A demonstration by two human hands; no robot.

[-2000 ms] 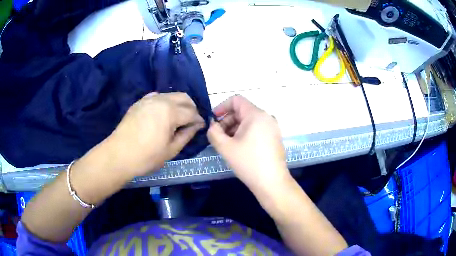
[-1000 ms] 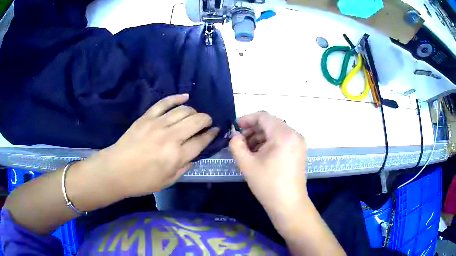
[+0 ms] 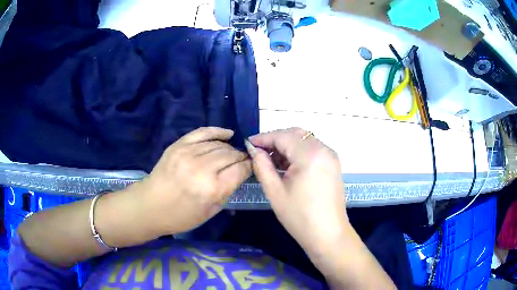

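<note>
A dark navy garment (image 3: pixel 124 96) lies spread over the left of the white table. Its folded hem (image 3: pixel 245 96) runs from under the silver presser foot (image 3: pixel 238 42) down to my hands. My left hand (image 3: pixel 198 175) rests on the garment near the front edge, its fingertips at the hem. My right hand (image 3: pixel 300 175) pinches the hem edge between thumb and index finger. The fingertips of both hands nearly meet there, and the cloth beneath them is hidden.
A grey-blue cylinder (image 3: pixel 279 35) stands right of the foot. Green-and-yellow-handled scissors (image 3: pixel 401 101) and slim dark and orange tools (image 3: pixel 419 85) lie at right. A ruler strip (image 3: pixel 374 191) runs along the front edge. Blue crates (image 3: pixel 467 243) stand below. A turquoise block (image 3: pixel 412 12) sits at upper right.
The left hand has moved closer to the right hand at the hem. The hem now shows as a flat folded band below the foot. The right hand has shifted slightly.
</note>
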